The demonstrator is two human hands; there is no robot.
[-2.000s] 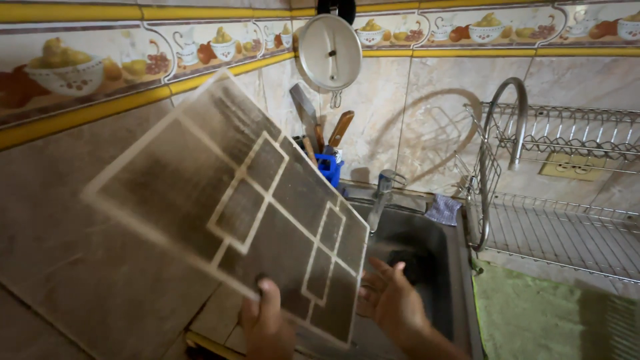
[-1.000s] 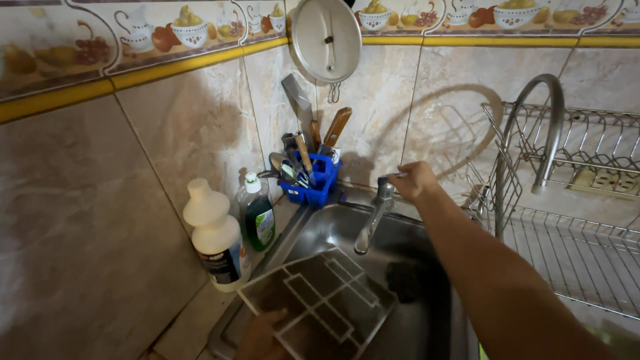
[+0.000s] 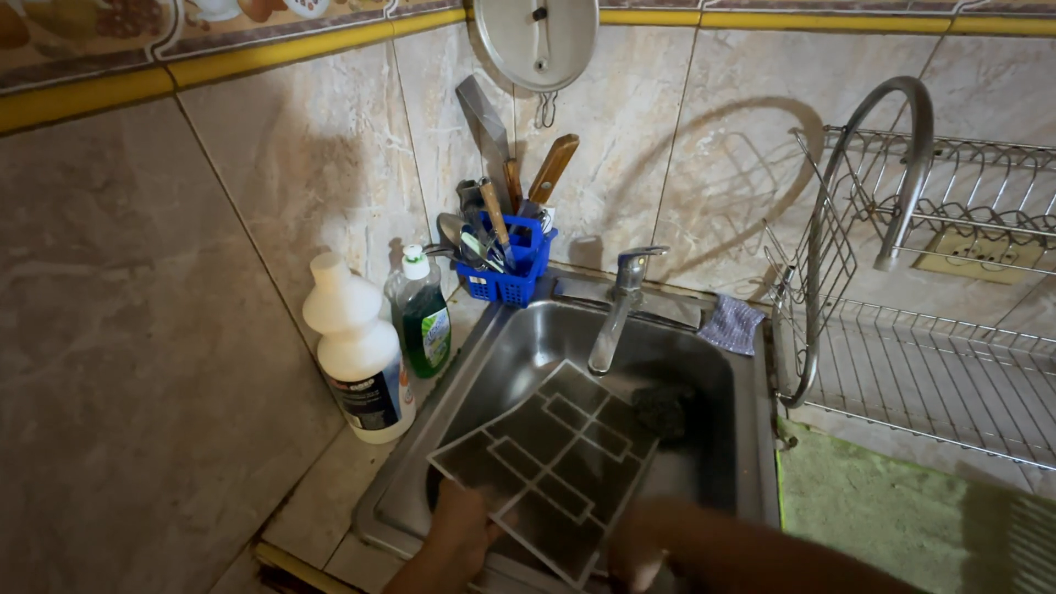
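A flat rectangular panel (image 3: 553, 470) with a dark mesh-like face and pale lines lies tilted over the stainless steel sink (image 3: 528, 330), its upper corner close to the faucet (image 3: 619, 305). My left hand (image 3: 462, 524) grips the panel's lower left edge. Blurred, my right hand (image 3: 648, 540) is beside the panel's lower right edge; its fingers are hard to make out, and whether it touches the panel cannot be told. A dark scrubbing pad or cloth (image 3: 662, 410) sits in the basin to the right of the panel.
Left of the sink stand a white plastic bottle (image 3: 355, 355) and a green dish soap bottle (image 3: 425, 318). A blue utensil basket (image 3: 516, 264) holds knives and spoons in the corner. A purple cloth (image 3: 733, 323), a wire dish rack (image 3: 924, 363) and a green towel (image 3: 891, 503) are at the right.
My right hand has left the faucet handle and come down beside the panel. The panel, held up before the wall at first, is now low over the sink.
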